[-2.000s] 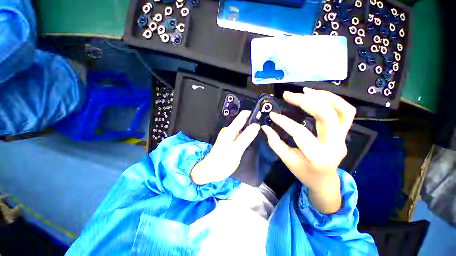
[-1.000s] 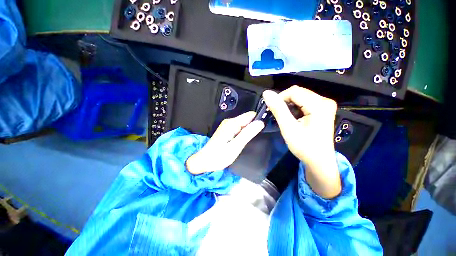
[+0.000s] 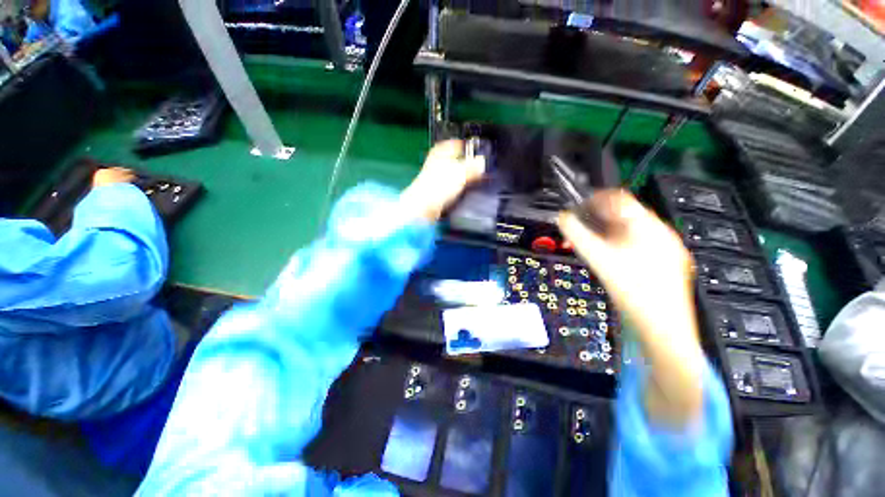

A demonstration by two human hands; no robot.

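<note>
My left hand (image 3: 448, 177) reaches forward to the black press fixture (image 3: 512, 209). Its fingertips are at a small dark part with a bright edge; blur hides whether they grip it. My right hand (image 3: 640, 262) holds a thin dark phone (image 3: 571, 182), blurred and tilted, above the right side of the fixture. Covered phones (image 3: 466, 448) with ringed camera areas lie in the phone tray near my lap. A whitish film (image 3: 507, 328) with a clover-shaped cutout lies on the parts tray (image 3: 568, 361), which holds many small rings.
A red button (image 3: 543, 243) is on the fixture's front. A black tray with open phone bodies (image 3: 742, 322) stands at the right. A metal rack (image 3: 582, 85) rises behind the fixture. Another person's blue sleeve (image 3: 121, 233) is at the left and a grey-clad arm is at the right edge.
The view has swung up to the bench. Both hands have left the phone tray and moved forward to the fixture. My right hand has carried a phone there.
</note>
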